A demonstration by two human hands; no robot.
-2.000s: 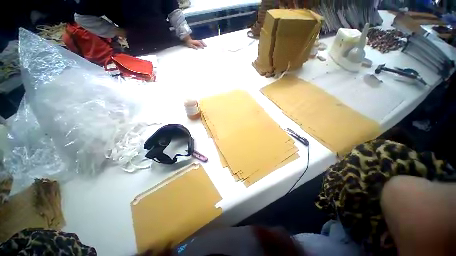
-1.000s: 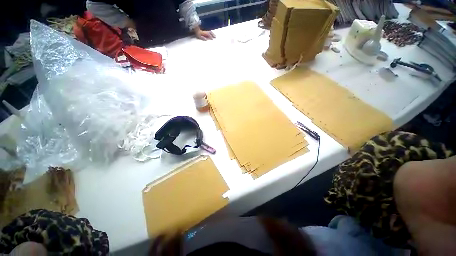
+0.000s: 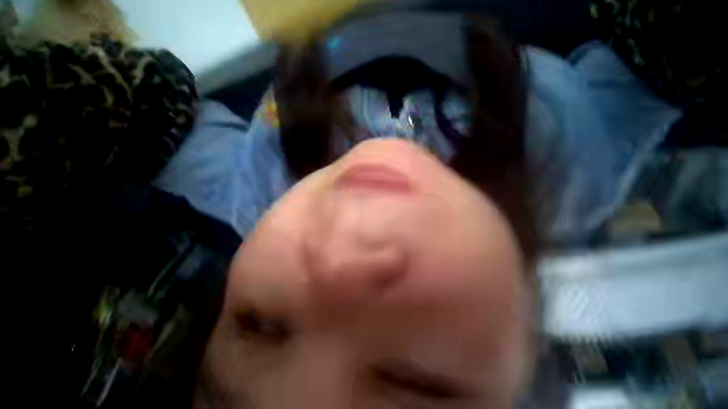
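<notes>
Neither my left hand nor my right hand is in view. A person's face, blurred and upside down, fills the middle and bottom. Behind it are a light blue garment (image 3: 575,144) and an apron (image 3: 399,40) with a small blue mark. A leopard-print sleeve (image 3: 96,120) is at the left and another leopard-print sleeve (image 3: 662,48) is dim at the top right; their hands do not show. A tan panel (image 3: 299,16) is cut off by the top edge.
The white tabletop (image 3: 191,32) crosses the top left, with a blurred brown pile (image 3: 72,20) on it. A long white surface (image 3: 638,287) lies at the right. Blurred dark and coloured things fill the lower left.
The view has swung sharply from the table to a person's face. The plastic bag, black strap band, jar, red pouch and block stack have left the picture. Bare skin by the leopard sleeves no longer shows.
</notes>
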